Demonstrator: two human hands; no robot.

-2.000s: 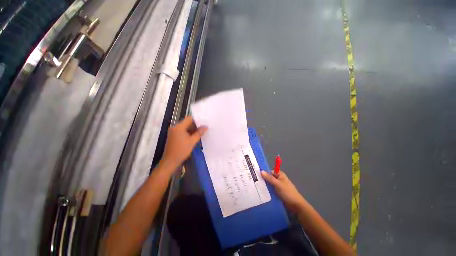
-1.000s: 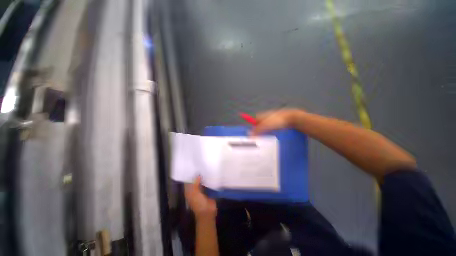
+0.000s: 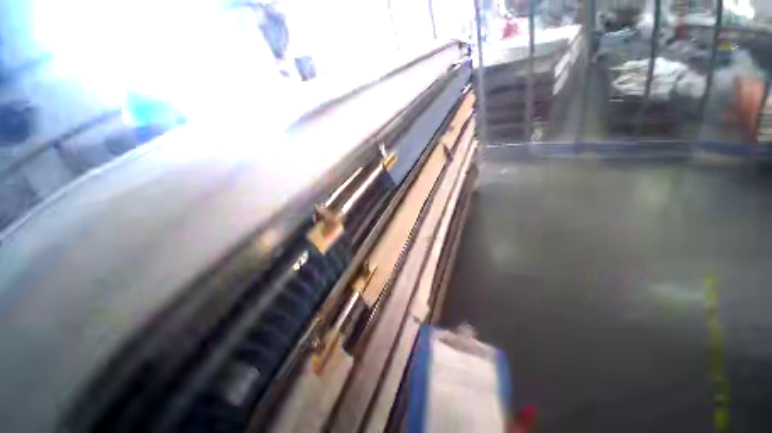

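The blue clipboard stands out at the bottom centre, cut off by the lower edge of the picture. A white sheet lies on it; no writing can be read. A small blurred shape at the board's top edge cannot be made out. A red tip, which looks like the pen, shows at the board's lower right. Neither my left hand nor my right hand can be made out, so their hold is hidden.
A long rack with beige layers and brass-coloured fittings runs along the left, under strong glare. A clear curtain hangs ahead, with piled goods behind it. A yellow line marks the grey floor at right.
The view has swung up from the floor to the rack's length and the curtain. The clipboard now sits lower in the picture, and both hands have dropped out of sight.
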